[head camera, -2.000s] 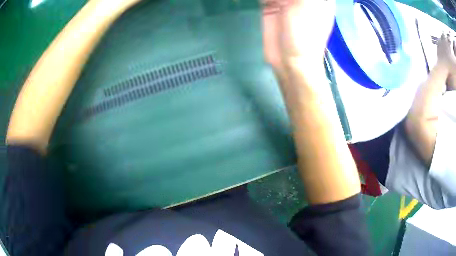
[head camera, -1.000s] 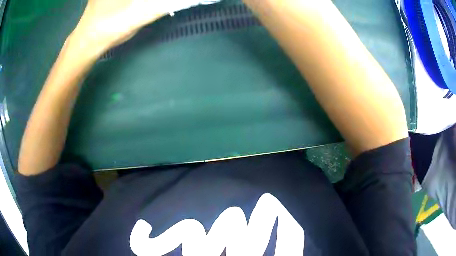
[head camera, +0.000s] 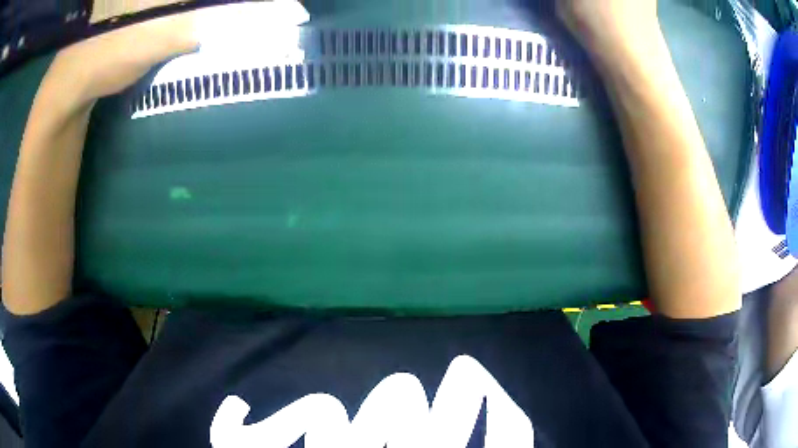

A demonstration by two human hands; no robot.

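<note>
Two slotted strips (head camera: 376, 59), probably carrier tape, lie side by side across the upper part of the green mat. Their dark slots are evenly spaced and their right ends look bright white. My left hand (head camera: 188, 39) is at the upper left, over the left part of the upper strip. Its finger area is washed out white, so its grip is unclear. My right hand (head camera: 604, 17) is at the top right, just beyond the strips' right ends. Its fingers are cut off by the top edge. No tweezers are visible.
The green mat (head camera: 367, 201) spreads below the strips, with small pale green spots at left. A blue reel (head camera: 777, 140) is at the right edge on a white surface (head camera: 757, 249). Another person's arm (head camera: 783, 324) shows at the lower right. A dark band (head camera: 52, 35) crosses the upper left.
The strips now show more fully across the upper mat. My left hand has shifted left in the picture, and my right forearm stands more upright at the right. The reel is nearer the right edge.
</note>
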